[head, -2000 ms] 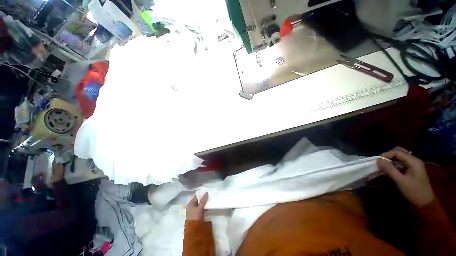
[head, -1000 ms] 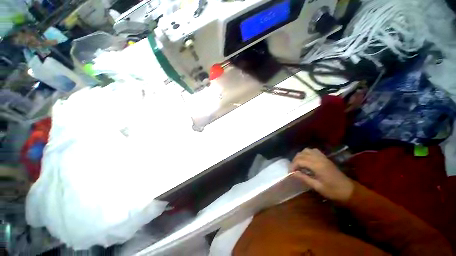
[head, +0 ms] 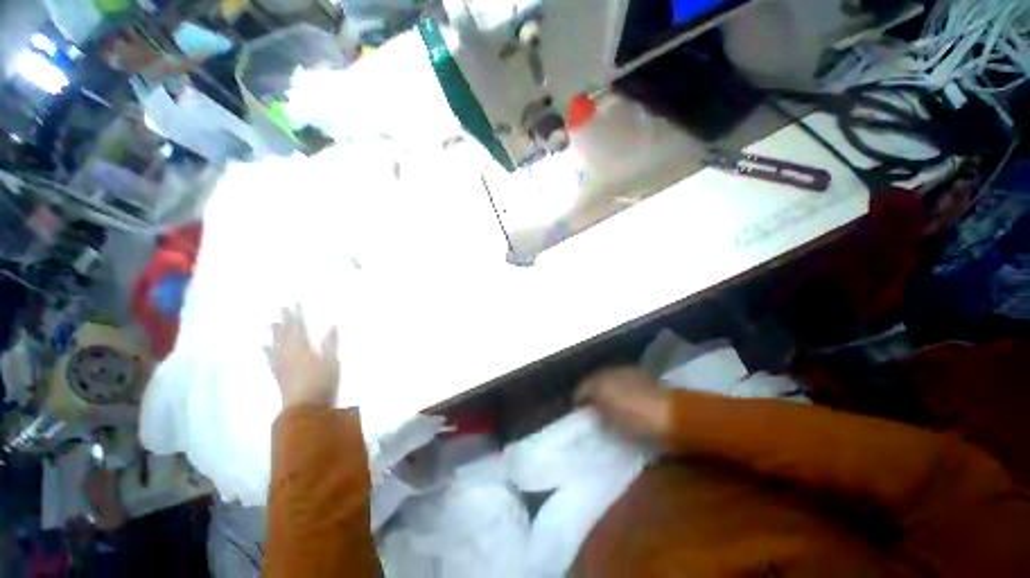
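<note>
A large overexposed white garment pile (head: 237, 282) covers the left of the table. My left hand (head: 305, 359) lies on the pile with its fingers apart. My right hand (head: 625, 402) is blurred, low in front of the table edge, over the white fabric (head: 576, 457) on my lap; whether it grips the cloth cannot be told. The white sewing machine head (head: 576, 51) with its green edge stands at the top, a red piece (head: 582, 110) beside the needle area.
Dark red thread snips (head: 782, 173) lie right of the bed plate (head: 633, 164). Black-handled scissors (head: 892, 130) lie behind them. White strips (head: 977, 51) are heaped top right. A red bag (head: 169, 288) and another machine (head: 102, 373) are at the left.
My left hand has come into view on the pile. My right hand has moved left and no longer holds the cloth stretched; the cloth now lies bunched on my lap.
</note>
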